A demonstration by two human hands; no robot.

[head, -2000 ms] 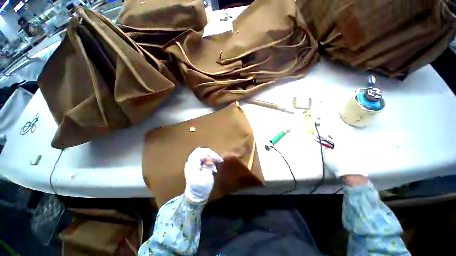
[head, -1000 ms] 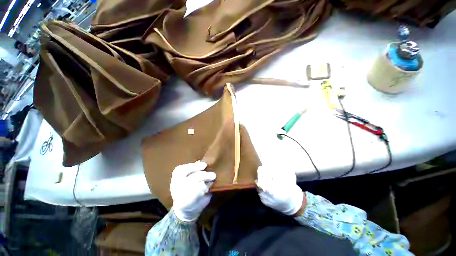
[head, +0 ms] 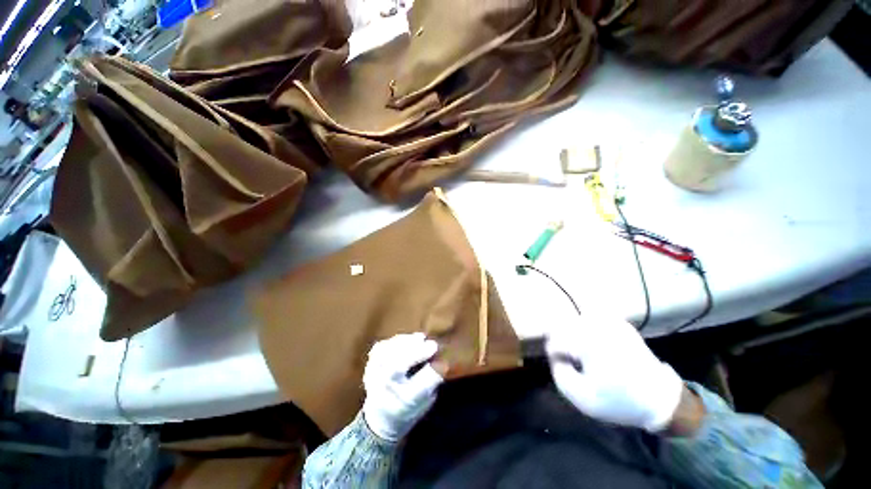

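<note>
A flat brown bag panel (head: 382,296) with a small pale tag lies over the front edge of the white-covered table, a light edge strip running down its right side. My left hand (head: 402,384), in a white glove, grips the panel's lower edge near its right part. My right hand (head: 611,371), gloved and slightly blurred, is off the panel to its right, over the table's front edge; its fingers are curled and partly hidden, and I cannot tell if they hold anything.
A green-handled tool (head: 542,243), red-handled tool (head: 666,247), yellow tool (head: 600,197) and small block (head: 580,159) lie right of the panel. A blue-topped bottle in a beige holder (head: 707,158) stands behind them. Brown bags (head: 162,191) are heaped at left and back.
My right hand was gripping the panel's lower right edge and has let go and moved right. My left hand has shifted slightly right and down. The camera view has shifted too.
</note>
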